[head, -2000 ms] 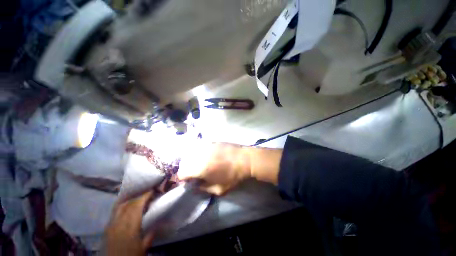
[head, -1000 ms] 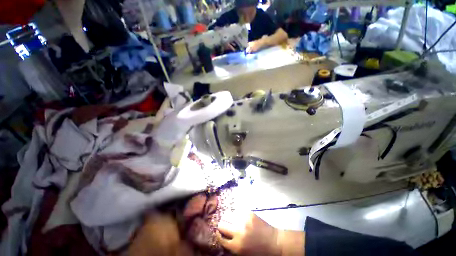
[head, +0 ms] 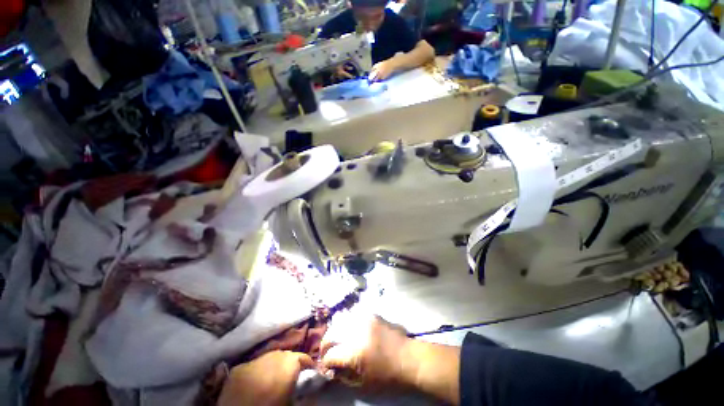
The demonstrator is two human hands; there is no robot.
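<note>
The garment piece (head: 182,349), pale grey with maroon parts, runs from the heap on the left to the needle area. Its speckled maroon edge (head: 321,313) lies in the bright glare by the presser foot. My right hand (head: 369,349) holds the cloth just in front of the needle, its fingertips washed out by glare. My left hand (head: 266,381) grips the maroon cloth beside it, cut off by the bottom edge. The sewing machine (head: 413,198) stands above both hands. Needle and foot are hard to make out in the glare.
A tape roll (head: 291,176) sits on the machine's left end. Thread snips (head: 409,262) lie on the bed behind the needle. Size labels (head: 587,170) and a white band (head: 533,174) hang over the arm. Another person (head: 377,40) works at a machine behind. Thread cones (head: 487,116) stand behind the arm.
The view has tilted up from the needle area to show the whole machine and the room. My left hand has come in close to my right hand at the cloth.
</note>
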